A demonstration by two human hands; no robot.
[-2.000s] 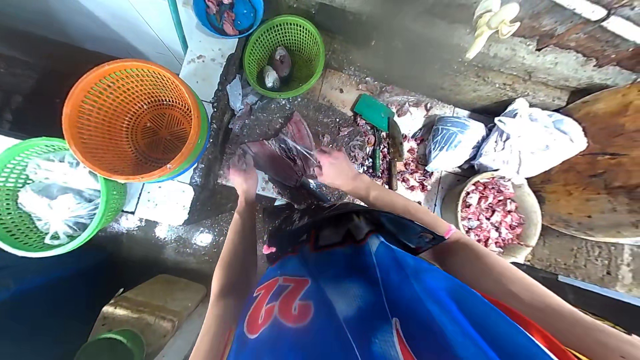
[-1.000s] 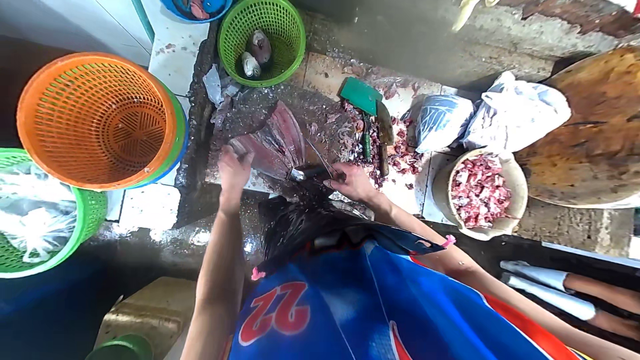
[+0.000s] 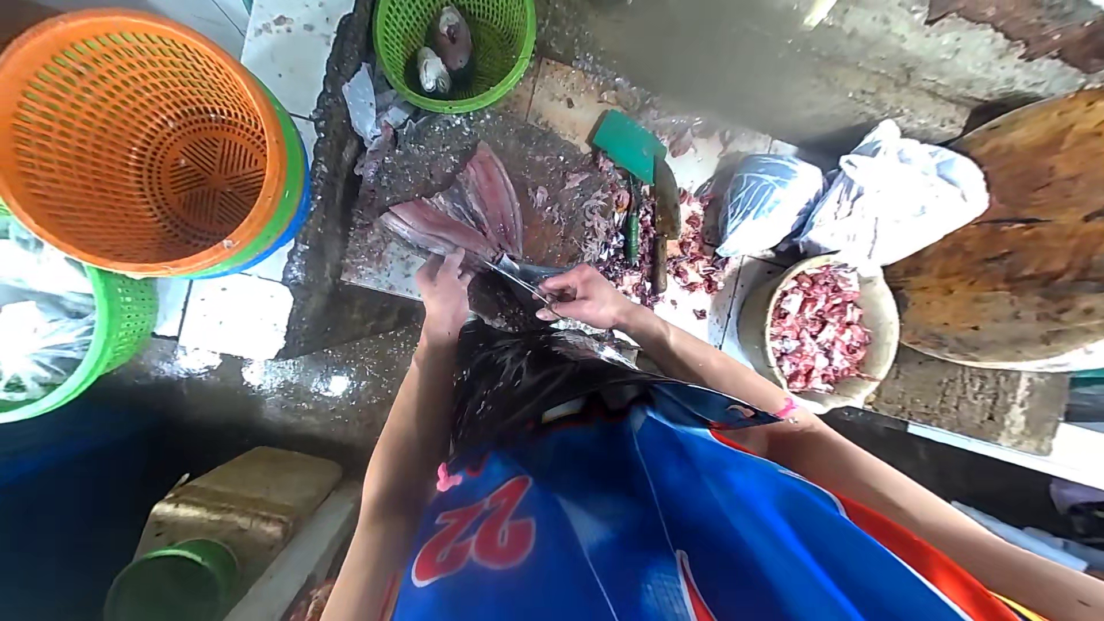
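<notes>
A split-open fish (image 3: 492, 203) lies fanned out on a wet, dark cutting surface, its two pinkish sides spread. My left hand (image 3: 447, 280) rests with its fingers on the near end of the left side of the fish. My right hand (image 3: 585, 295) is closed around what looks like the handle of a thin knife (image 3: 519, 278), whose blade points up and left to the base of the fish. The handle is mostly hidden by my fingers. Right of the fish lie a green scraper (image 3: 628, 145) and a cleaver-like knife (image 3: 667, 198) among fish scraps.
A green basket (image 3: 466, 105) with fish stands behind. Stacked baskets, the top one orange (image 3: 274, 164), are at the left, near a green basket with plastic bags (image 3: 129, 319). On the right are tied bags (image 3: 770, 194), a bucket of chopped fish (image 3: 884, 323) and a large wooden round (image 3: 1018, 233).
Two seconds ago both hands were at the fish's sides; my right hand has since moved to its near end with the thin blade. The fish now lies spread. The view has shifted.
</notes>
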